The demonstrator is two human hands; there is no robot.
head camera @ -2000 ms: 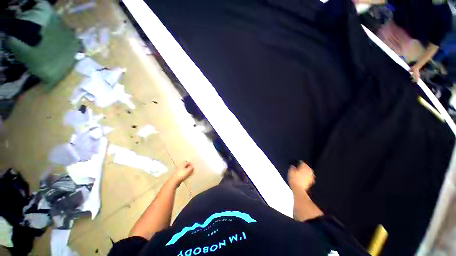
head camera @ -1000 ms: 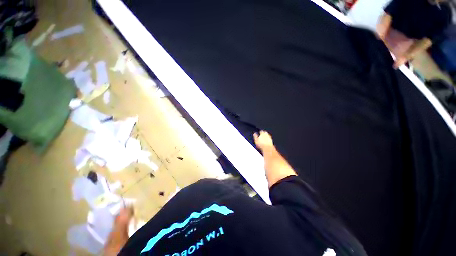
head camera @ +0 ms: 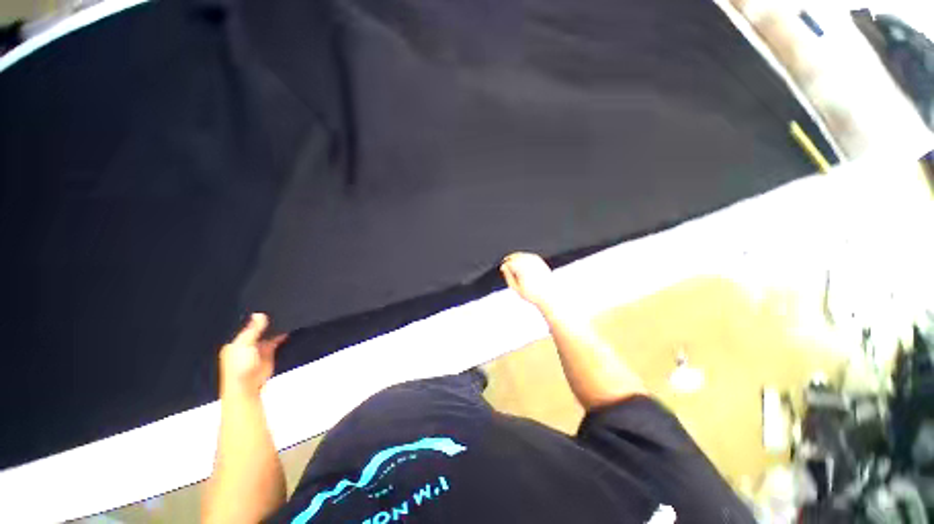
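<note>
Black fabric [head camera: 430, 154] lies over the table, with folds and ripples in its upper left part. Its near edge is slightly lifted along the white table border [head camera: 389, 360]. My right hand [head camera: 525, 276] pinches this edge near the middle of the view. My left hand [head camera: 249, 353] is at the same edge further left, with thumb and fingers apart; whether it touches the cloth is hard to tell. A short yellow bar [head camera: 809, 146] lies at the fabric's far right corner.
Pale tabletop [head camera: 835, 97] continues beyond the fabric's right end, with a small dark blue item [head camera: 810, 23] on it. Tan floor [head camera: 655, 353] shows below the table. A heap of dark and white scraps [head camera: 860, 440] lies at the lower right.
The view has turned to the right along the table. My left hand has come from beside the table to the fabric edge. The other person is out of view, and the yellow bar shows again.
</note>
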